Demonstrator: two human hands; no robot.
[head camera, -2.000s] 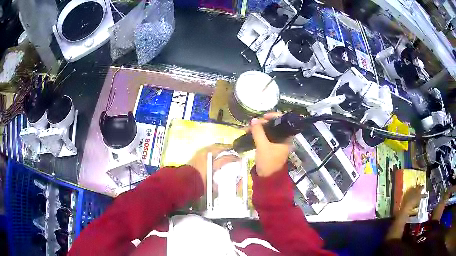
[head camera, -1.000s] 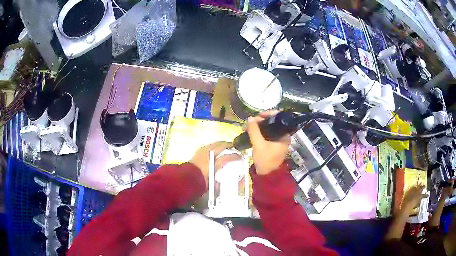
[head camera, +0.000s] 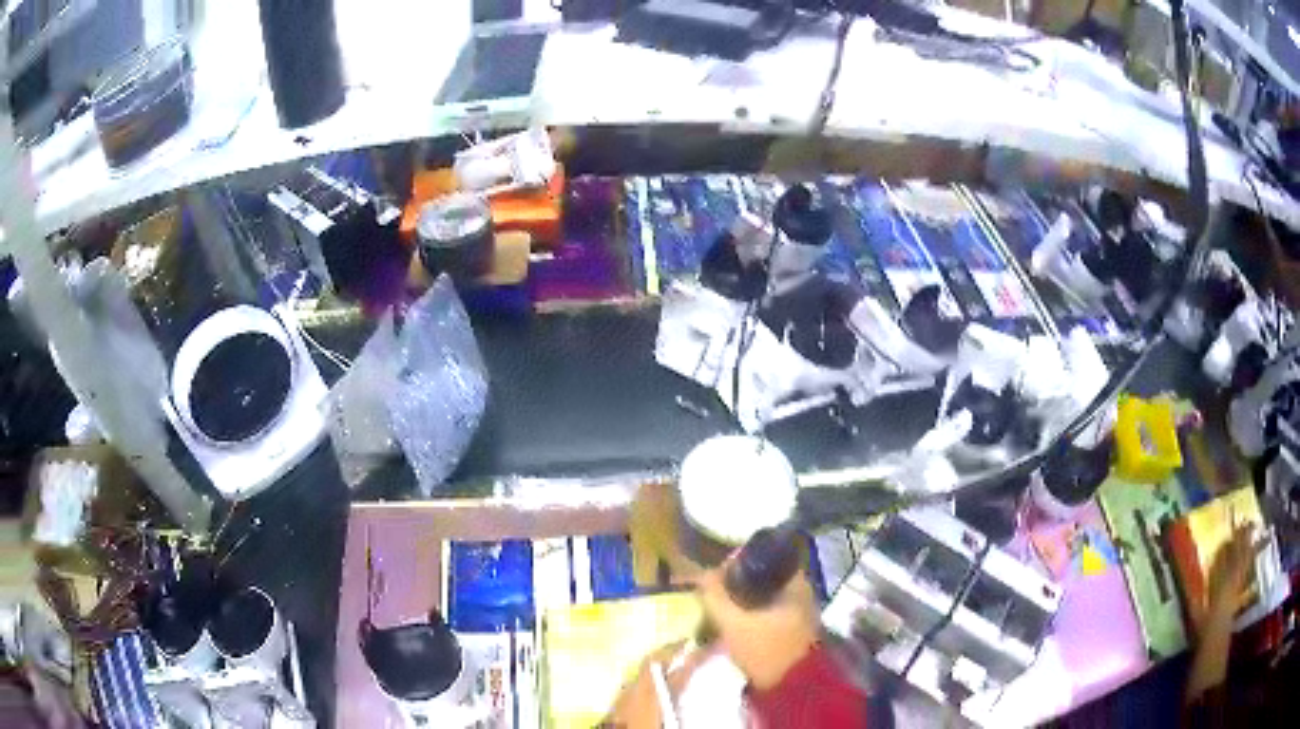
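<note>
My right hand (head camera: 763, 620) is closed around the black electric screwdriver (head camera: 766, 564), which stands roughly upright. My left hand (head camera: 645, 695) is low in the picture, partly cut off by the bottom edge and blurred, holding a white camera part (head camera: 713, 701) over the yellow jig (head camera: 606, 648). The screwdriver's tip is hidden behind my right hand, so its contact with the part cannot be seen. The round white-topped screw tub (head camera: 737, 487) stands just behind my right hand.
A camera assembly (head camera: 414, 658) lies left of the jig, a compartment tray (head camera: 948, 605) right of it. Camera assemblies (head camera: 820, 335) crowd the back right. A large ring-shaped housing (head camera: 240, 387) and plastic bag (head camera: 435, 385) stand back left. Another person's hand (head camera: 1229, 570) is far right.
The view has tilted up, so the bench appears lower and the shelf shows above. Both hands are now near the bottom edge, and the screwdriver appears more upright.
</note>
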